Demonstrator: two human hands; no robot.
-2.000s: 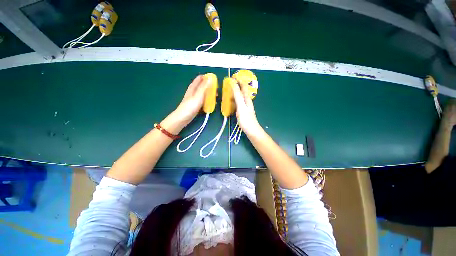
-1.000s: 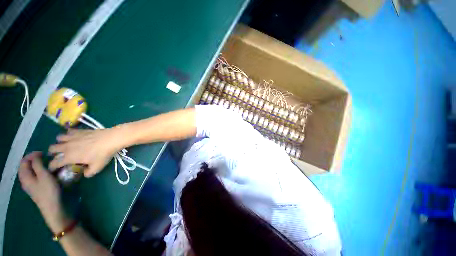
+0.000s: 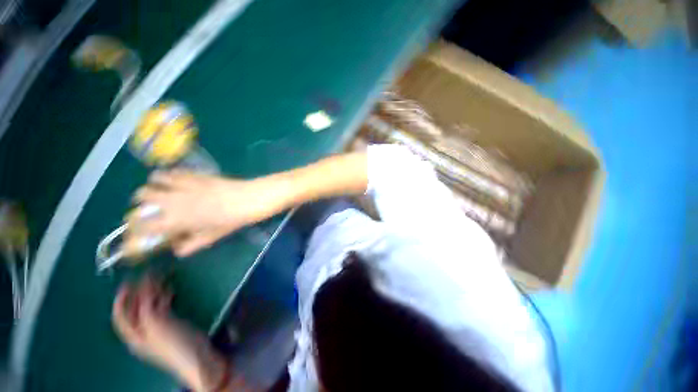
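Note:
The view is tilted and blurred. My right hand (image 3: 191, 210) is over the green worktop with its fingers around a yellow corded piece (image 3: 141, 239); a white cord loop sticks out to the left. The hand hides much of the piece. My left hand (image 3: 149, 310) is lower, apart from it, with fingers partly curled and nothing visible in it. Yellow pieces that look like one round shape (image 3: 164, 134) lie just above my right hand, with pale cords running under it.
A pale rail (image 3: 96, 149) curves along the left; blurred yellow pieces lie beyond it (image 3: 103, 53). A small white block (image 3: 318, 120) lies near the bench edge beside a dark bar. An open carton (image 3: 570, 222) with packed rows stands below the bench edge at right.
The view has swung, shifting bench and carton to the right. My hands, close together around a piece before, are now apart; my right hand has the piece and my left hand is off it.

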